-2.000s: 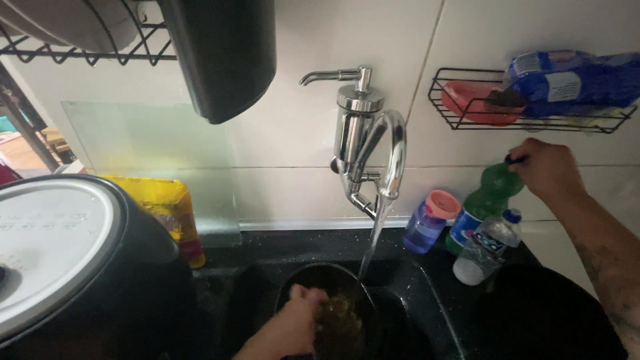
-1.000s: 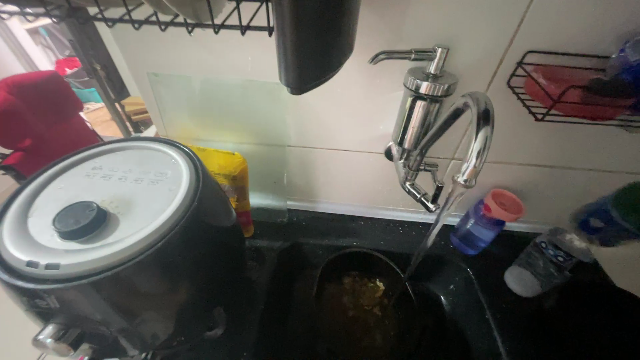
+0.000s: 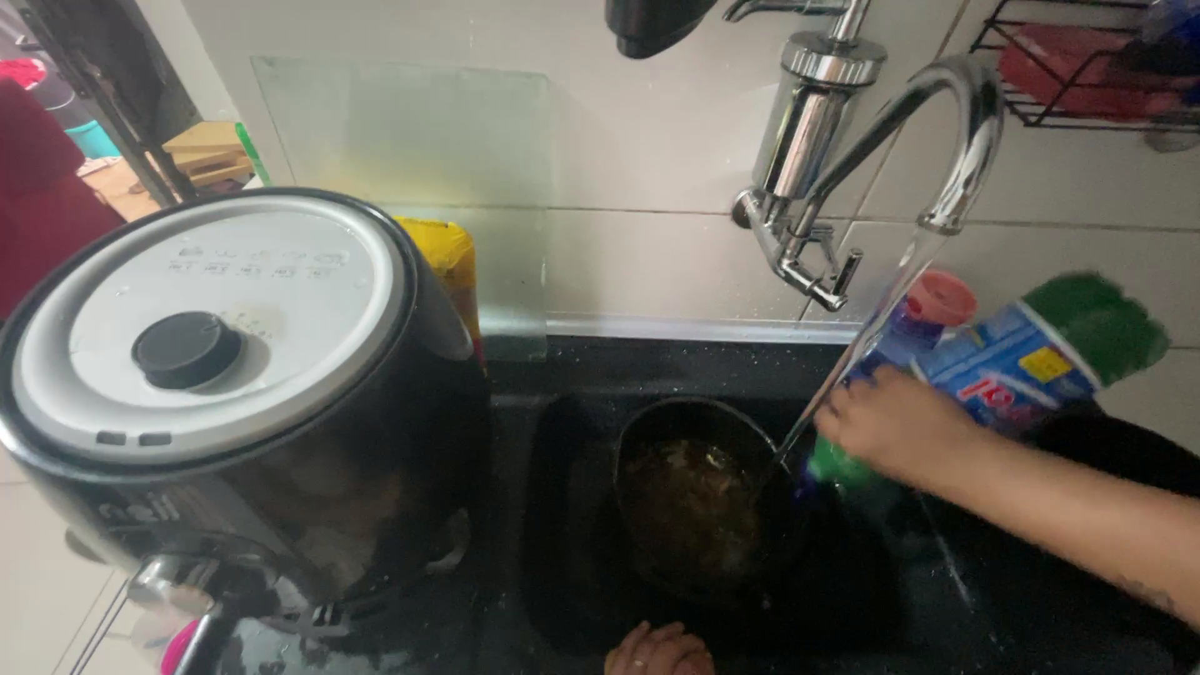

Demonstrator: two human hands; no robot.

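Note:
My right hand [image 3: 891, 422] grips a green plastic bottle [image 3: 1097, 328] near its neck, tilted with the neck down toward the sink and the base up at the right. A dark pot [image 3: 698, 497] holding murky liquid with bits in it sits in the black sink [image 3: 572, 609]. Water runs from the curved chrome faucet [image 3: 975, 131] down past my right hand to the pot's right side. At the bottom edge is my left hand [image 3: 659, 649], fingers curled at the sink's front; whether it holds anything is hidden.
A black air fryer [image 3: 412, 487] with a grey top stands left of the sink, before a yellow packet [image 3: 441, 248] and a glass panel [image 3: 403, 141]. A jar with a pink lid [image 3: 940, 297] is behind the bottle. A wire rack [image 3: 1041, 117] hangs at upper right.
The green bottle, upright beside the jar two seconds ago, is now tipped over by the sink in my right hand. My left hand has left the pot. The view has swung left.

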